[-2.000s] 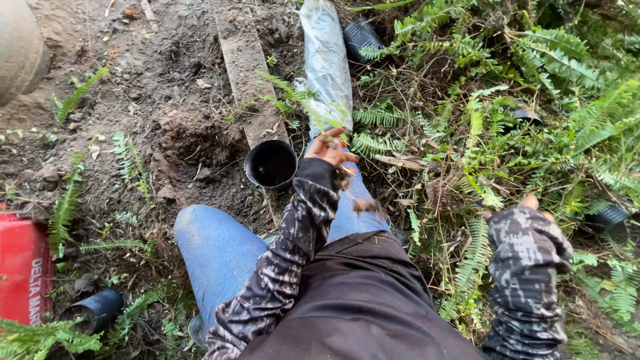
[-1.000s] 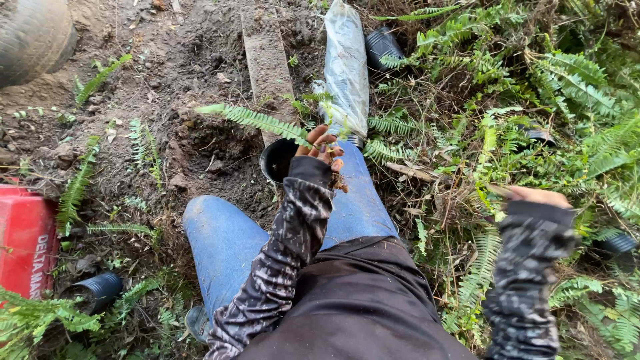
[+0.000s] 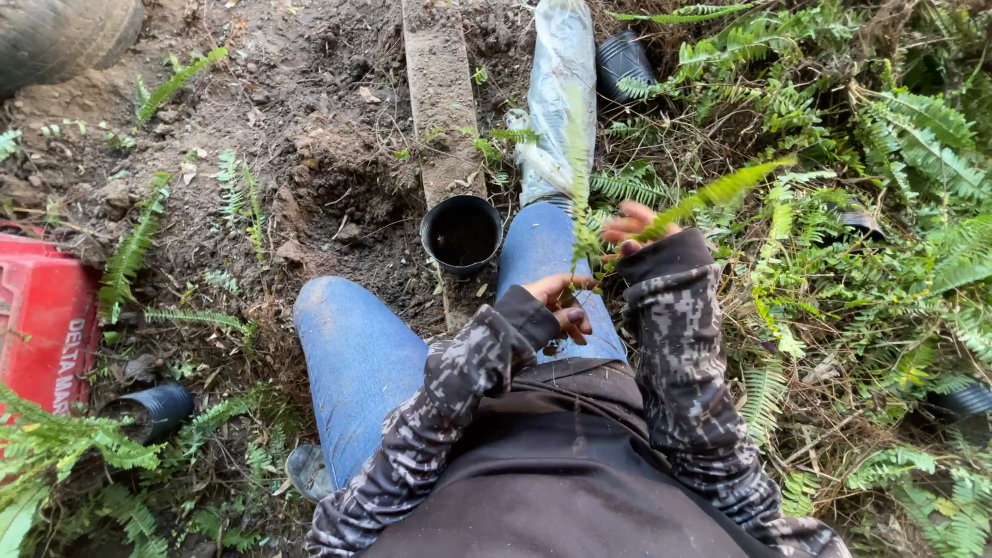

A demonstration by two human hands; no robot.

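Observation:
My left hand (image 3: 564, 304) is over my thigh, fingers closed on the base of an upright fern frond (image 3: 577, 186), with thin roots hanging beneath. Just above and to the right, my right hand (image 3: 635, 226) holds another fern frond (image 3: 717, 194) that points up and right; motion blurs both fronds. A round black plastic pot (image 3: 462, 232) stands upright by my knee on a dirt-covered wooden board (image 3: 442, 108), with dark soil visible inside. Clear plastic wrapping (image 3: 562, 93) covers my lower leg.
Fern growth (image 3: 876, 256) fills the right side. More black pots lie at the top (image 3: 622, 66), the right edge (image 3: 965, 399) and the lower left (image 3: 159, 411). A red plastic crate (image 3: 46, 318) is at the left edge, a worn tire (image 3: 66, 39) at the upper left, bare soil between.
My right hand has come from the ferns on the right to beside my left hand, now with a frond. The frond in my left hand, which pointed left a second ago, now points up.

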